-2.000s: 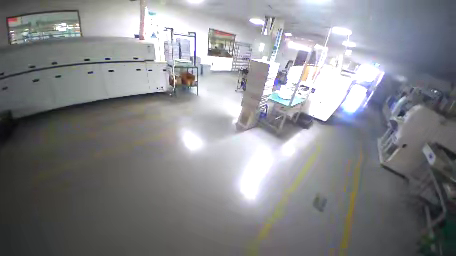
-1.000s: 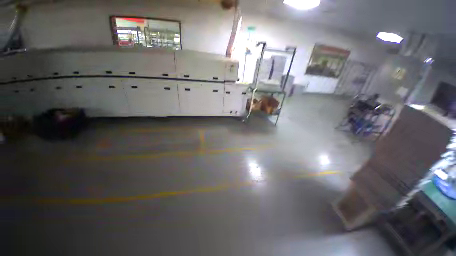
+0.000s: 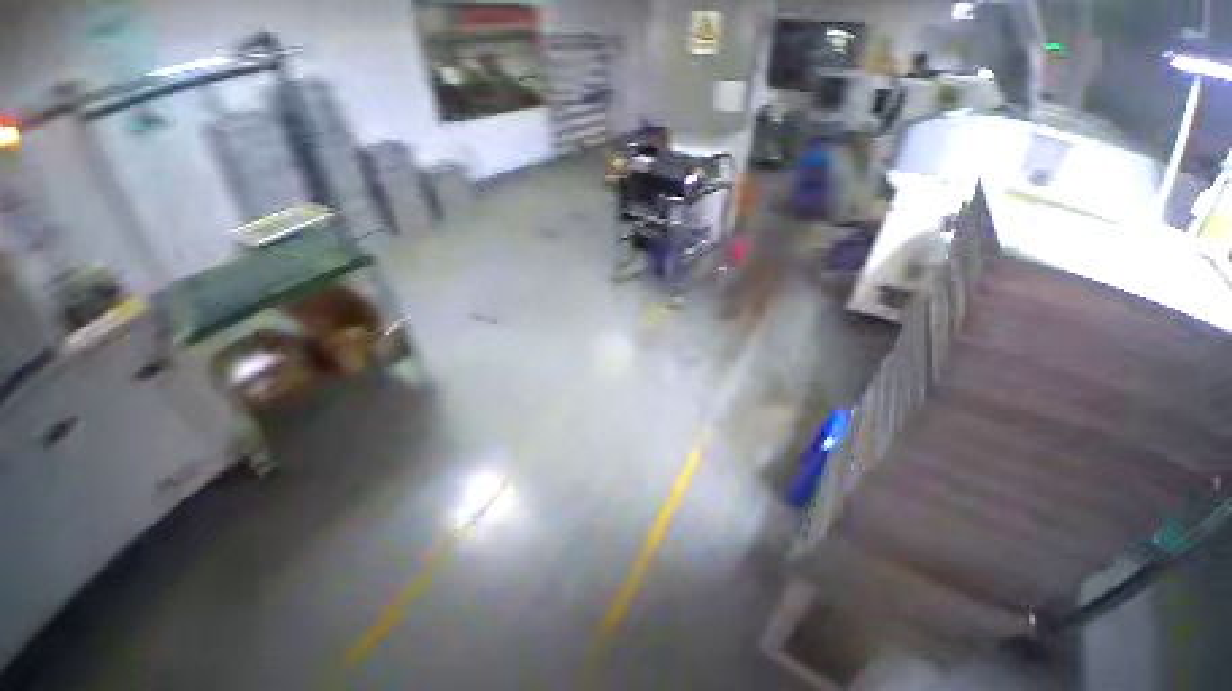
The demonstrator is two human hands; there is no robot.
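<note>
Neither of my hands is in the picture. Nearest in front of me on the right is a tall brown stack [image 3: 1000,446] with a ridged side. It is blurred, and I cannot tell what it is made of. A small blue thing [image 3: 819,459] shows beside its left side. On the left stands a green-topped cart [image 3: 264,286] with brown boxes [image 3: 304,354] on its lower shelf.
Grey floor with yellow lines [image 3: 655,540] runs between the cart and the stack. A white machine [image 3: 108,459] is at the left edge. A black wheeled rack [image 3: 676,203] stands further back by a pillar [image 3: 705,81]. A bright white machine [image 3: 1034,162] is behind the stack.
The view swung left, then moved forward and turned back right. The brown stack and the green-topped cart now look much larger and closer. No hand shows in any frame.
</note>
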